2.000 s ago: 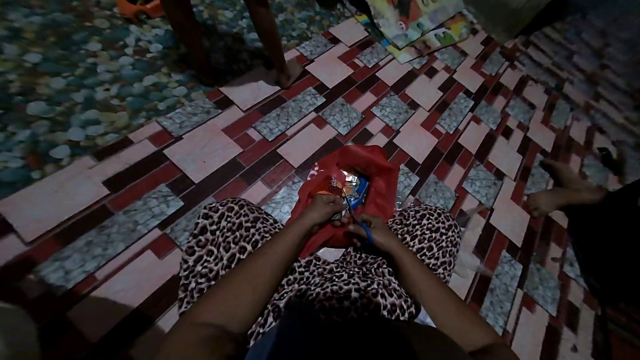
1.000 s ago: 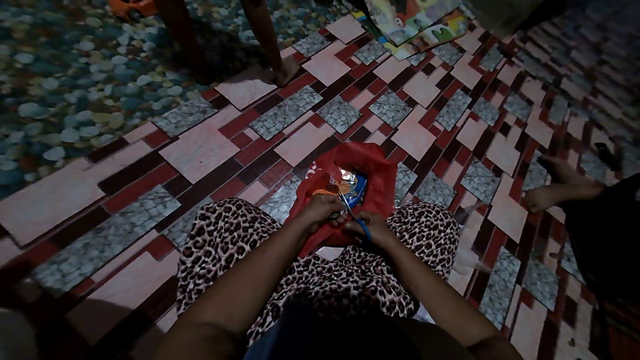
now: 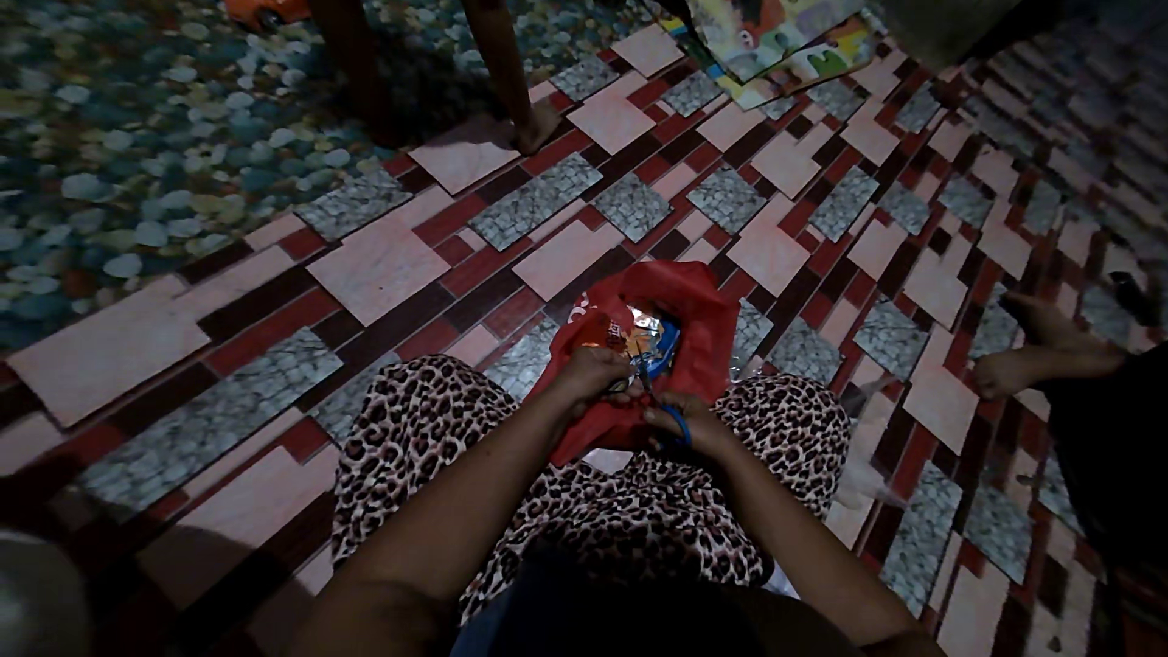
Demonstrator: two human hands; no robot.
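A red bag (image 3: 703, 301) lies open between my knees, on the leopard-print cloth (image 3: 429, 411) over my lap. Inside it show shiny packets (image 3: 646, 333) in silver, orange and blue. My right hand (image 3: 689, 424) grips blue-handled scissors (image 3: 677, 423), their blades pointing up over the bag's mouth. Close to the blades, at the bag's left side, my left hand (image 3: 598, 374) is closed on a small thing that is too dark to name.
Another person's legs and foot (image 3: 537, 126) are at the upper left, beside an orange toy car (image 3: 267, 13). Colourful printed sheets (image 3: 776, 46) lie at the top. At the right are another person's feet (image 3: 1013, 365). Thin clear plastic (image 3: 867, 447) is by my right knee.
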